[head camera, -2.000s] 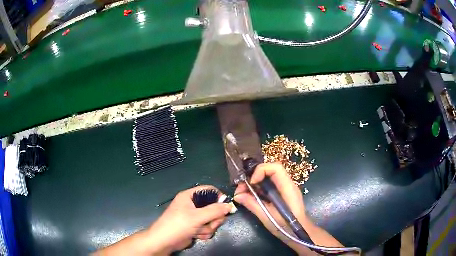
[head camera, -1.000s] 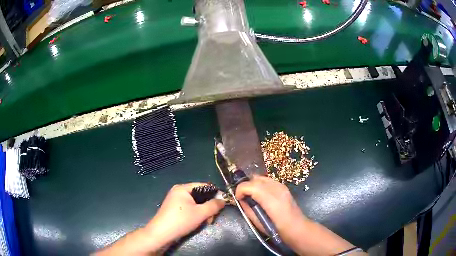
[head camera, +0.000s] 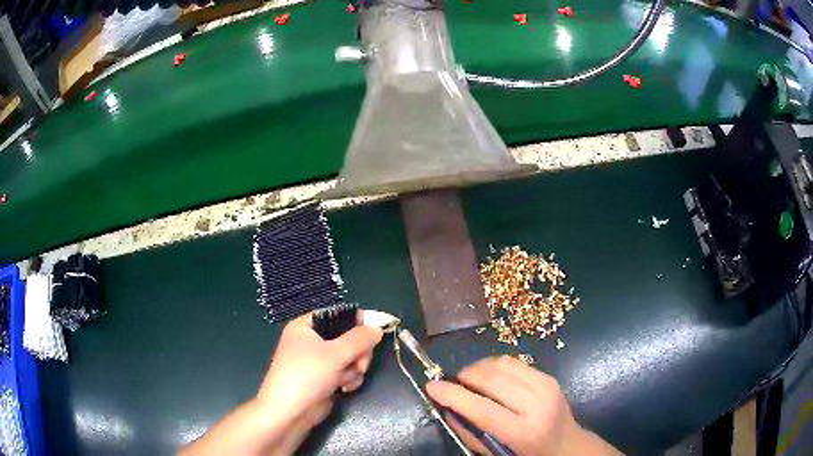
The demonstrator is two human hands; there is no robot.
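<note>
My left hand (head camera: pixel 312 370) is closed around a bunch of short black wires (head camera: pixel 335 321), with a white covering on a fingertip. My right hand (head camera: pixel 513 401) holds the dark soldering iron (head camera: pixel 477 435) like a pen. The iron's metal tip meets the white-covered fingertip, where a tiny metal bit shows; whether they touch is too small to tell. A thin pale feed tube (head camera: pixel 417 388) runs beside the iron. A loose heap of gold-coloured terminals (head camera: pixel 526 294) lies right of the brown plate (head camera: pixel 444 258).
A neat row of black wires (head camera: pixel 298 263) lies left of the plate. A cloudy fume hood (head camera: pixel 423 129) stands above it. Black bundled wires (head camera: pixel 77 289), white bundled wires (head camera: pixel 43 316) and a blue bin (head camera: pixel 27 374) are far left. A black solder feeder (head camera: pixel 744 209) stands right. Red parts (head camera: pixel 632 80) lie on the green belt.
The iron's tip has moved from over the plate's left edge down to the left fingertip. My left hand has shifted slightly left and up. The red parts on the belt have moved left.
</note>
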